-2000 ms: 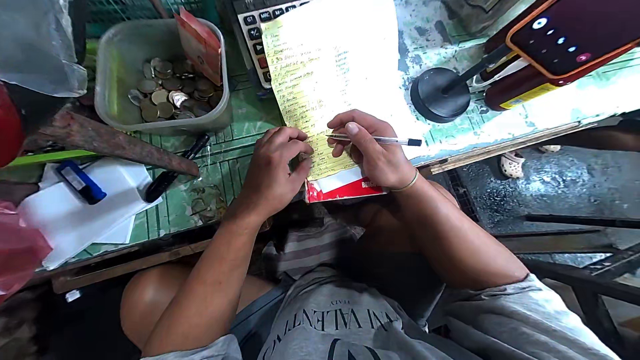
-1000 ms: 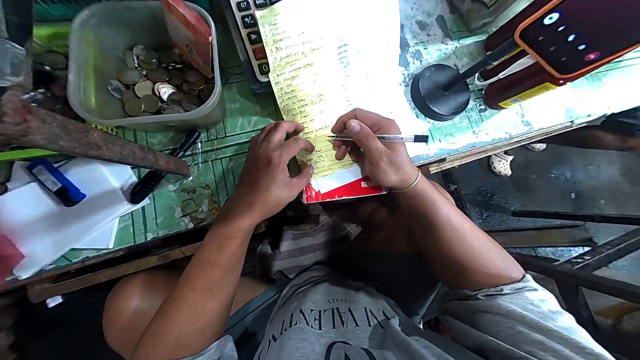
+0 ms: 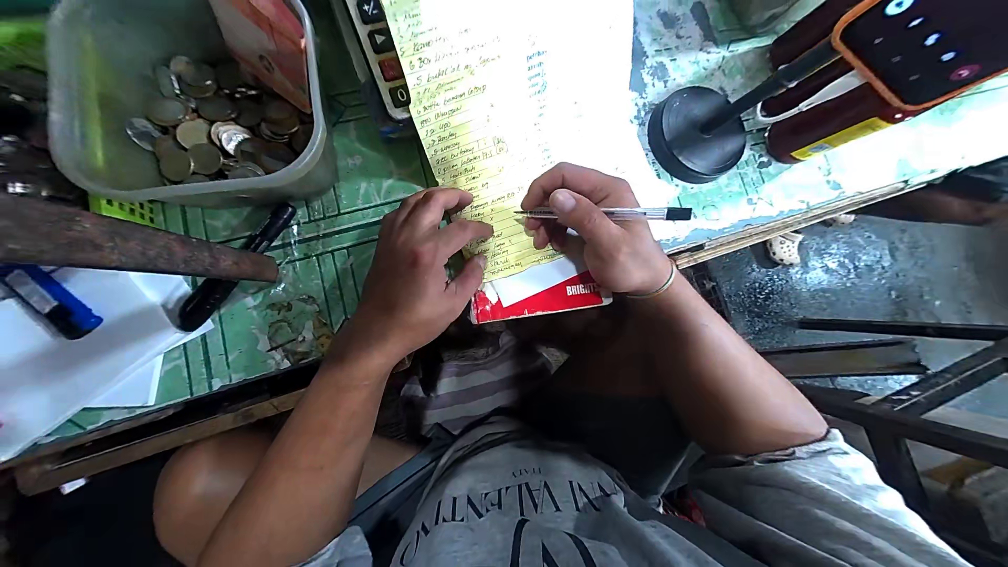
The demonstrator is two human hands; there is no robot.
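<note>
A sheet of yellow lined paper (image 3: 472,142) with handwritten lines lies over white paper and a red-covered pad (image 3: 543,298) at the table's front edge. My right hand (image 3: 602,228) grips a clear ballpoint pen (image 3: 646,213) with a black end cap; its tip is at the lower part of the yellow sheet. My left hand (image 3: 425,268) rests at the sheet's lower left edge with fingers spread and bent, holding nothing. Above the sheet's left edge, part of a calculator (image 3: 386,67) shows. A thin band circles my right wrist.
Left stands a plastic tub (image 3: 197,193) with coins (image 3: 205,118) and red-orange paper. Below it lie a dark rod (image 3: 126,244), a black marker (image 3: 236,268), a blue-capped item (image 3: 51,301) and white papers (image 3: 102,354). Right are a black round-based stand (image 3: 697,134), a phone (image 3: 921,47) and dark red bottles (image 3: 835,130).
The pen in my right hand has tilted from slanting down to the right to nearly level. My left hand stays beside the sheet. The view has shifted slightly.
</note>
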